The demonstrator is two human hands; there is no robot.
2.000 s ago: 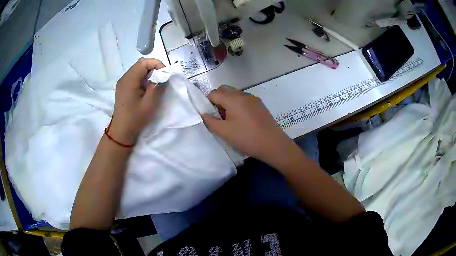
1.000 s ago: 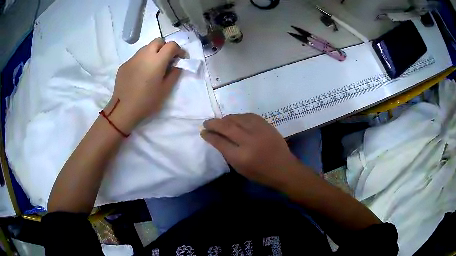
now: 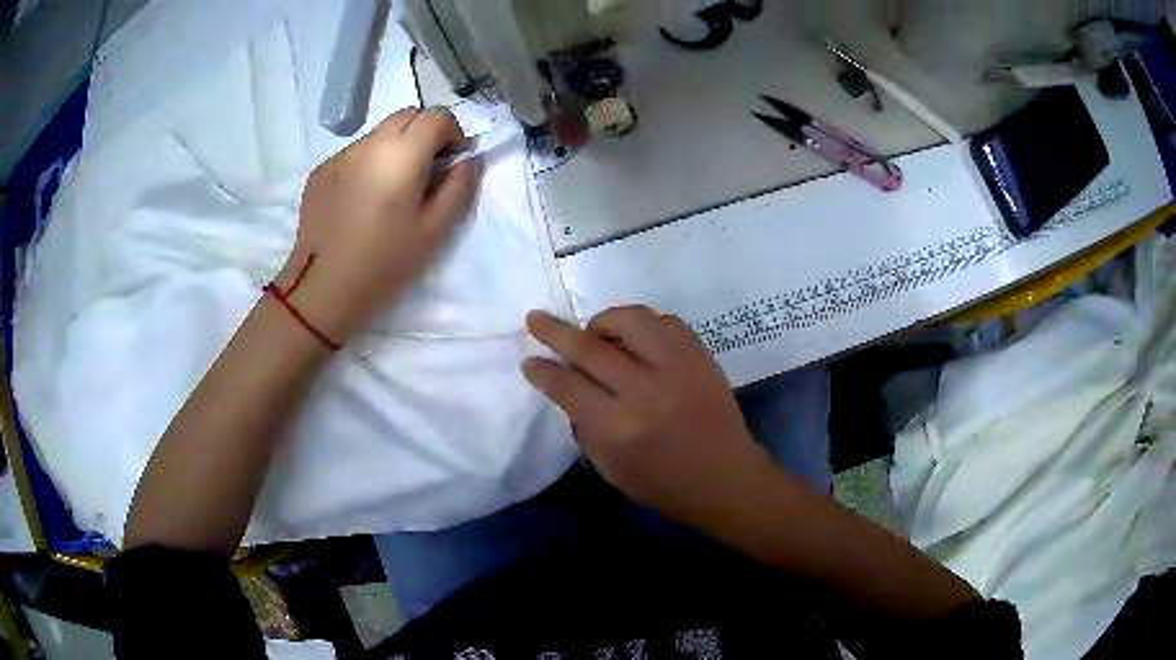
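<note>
A large white cloth panel [image 3: 426, 400] lies over the table's left part and hangs over the front edge. Its folded right edge runs up to the presser foot area [image 3: 535, 135] of the sewing machine [image 3: 477, 45]. My left hand [image 3: 387, 194] grips a bunched bit of the cloth just left of the needle area; its fingertips are partly hidden. My right hand [image 3: 645, 400] lies on the cloth's right edge near the table front, with index finger and thumb at the fold; whether it pinches the cloth is hard to tell.
Pink-handled snips [image 3: 832, 142], a thin metallic tool with a white shaft [image 3: 903, 93], black scissor handles [image 3: 709, 23] and a black phone [image 3: 1039, 157] lie right of the machine. A printed scale [image 3: 877, 273] runs along the front. White cloth pieces [image 3: 1045, 426] are heaped at right.
Over two seconds, the cloth edge was laid flat up to the needle area. My right hand moved down along it. My left hand shifted slightly up and right, and a small white flap is now less visible.
</note>
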